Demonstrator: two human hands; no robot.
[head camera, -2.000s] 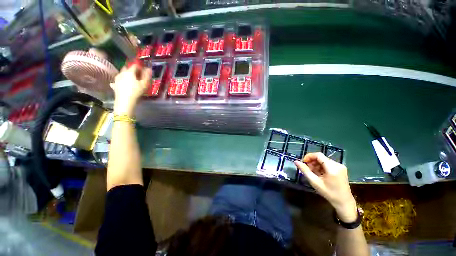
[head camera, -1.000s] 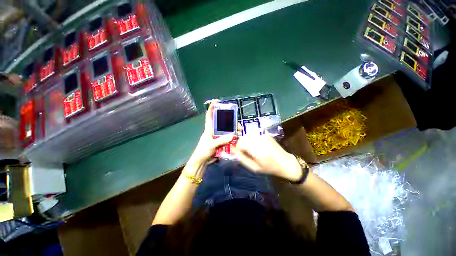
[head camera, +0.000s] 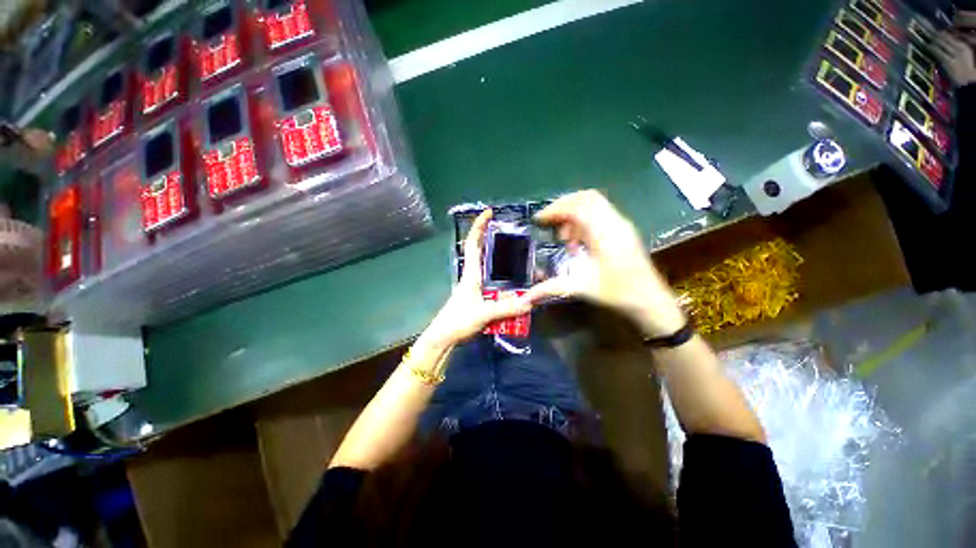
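My left hand (head camera: 466, 305) holds a red keypad phone (head camera: 509, 260) upright, its dark screen facing me and red keys below. My right hand (head camera: 610, 262) is at the phone's right side, thumb by the lower screen edge and bent fingers near the top corner. Whether it holds a thin clear piece cannot be told. The lens tray (head camera: 467, 222) with dark-framed pockets lies behind, largely hidden by phone and hands. A tall stack of clear phone trays (head camera: 310, 230) stands at left, with red phones in its top tray.
A white tool with a black end (head camera: 688, 173) and a silver-white block with a knob (head camera: 794, 179) lie right. Another phone tray (head camera: 894, 80) is at far right beside a person's hand. Yellow tangled strips (head camera: 749, 284) and crumpled clear film (head camera: 792, 428) lie below the bench edge.
The left hand has gone from the tray stack to the centre and holds a phone. The right hand has risen from the phone's lower part to beside its screen. The view has swung right.
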